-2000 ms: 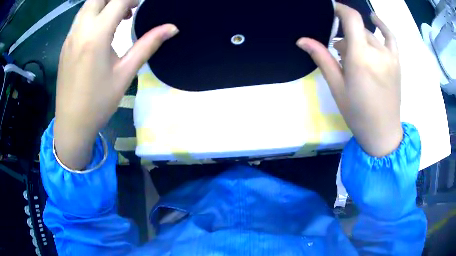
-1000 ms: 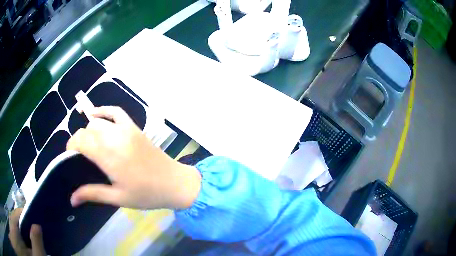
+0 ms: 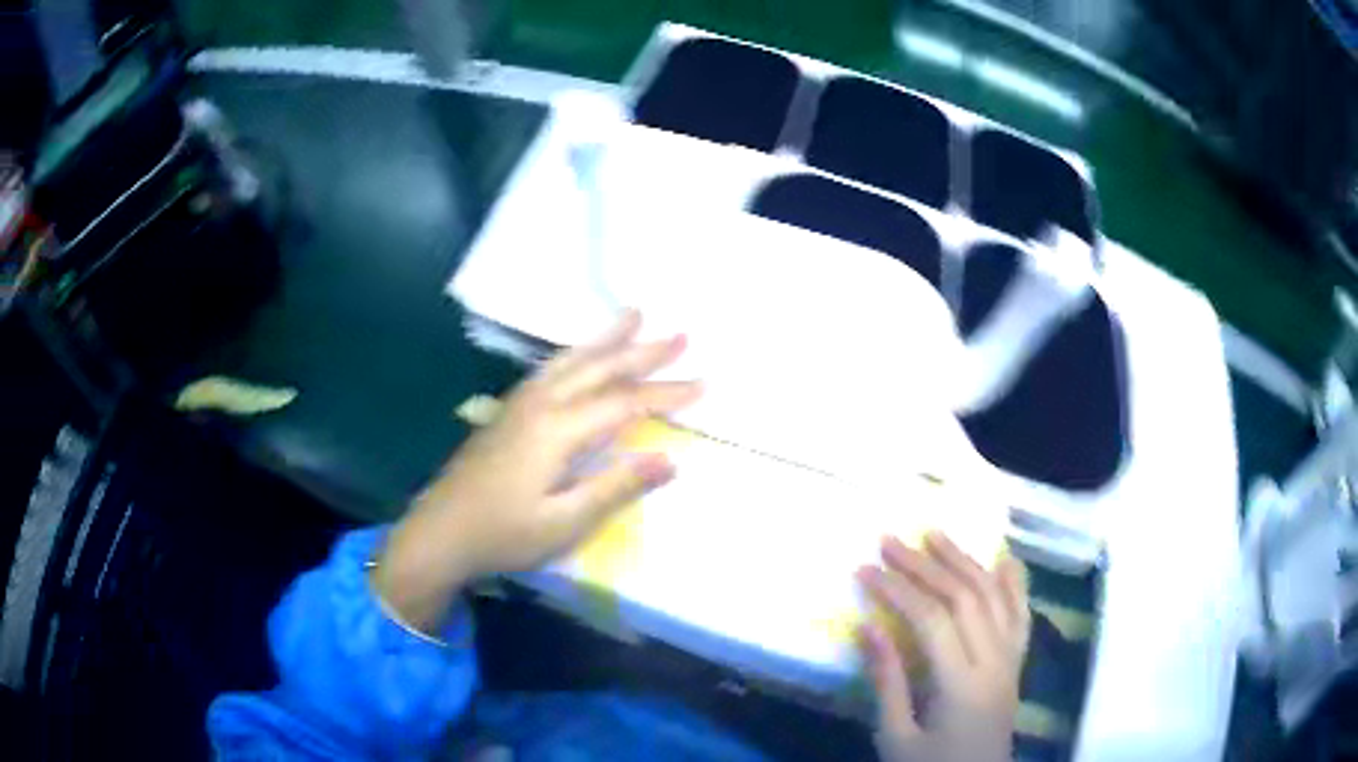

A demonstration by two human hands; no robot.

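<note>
A large white rounded piece [image 3: 804,343], probably the stand body, lies in front of me. It is overexposed and blurred, and no black face shows on it. Below it is the white covered block with yellow tape [image 3: 730,551]. My left hand [image 3: 551,462] is over the left part, fingers apart, fingertips by the white piece's near edge. My right hand [image 3: 953,640] is at the block's right end, fingers spread; it is blurred. Neither hand visibly grips anything. Whether the fingers touch the surfaces is unclear.
A white sheet with black pads [image 3: 886,134] lies behind and to the right, with a blurred white strip [image 3: 1028,328] across it. A plain white sheet [image 3: 1169,551] runs down the right side. White parts [image 3: 1311,521] stand at the right edge. Dark equipment [image 3: 119,223] is at left.
The view has swung left from the stool and crates. The black-faced plate is no longer seen black side up. Both hands have come off it and are now apart, low over the block.
</note>
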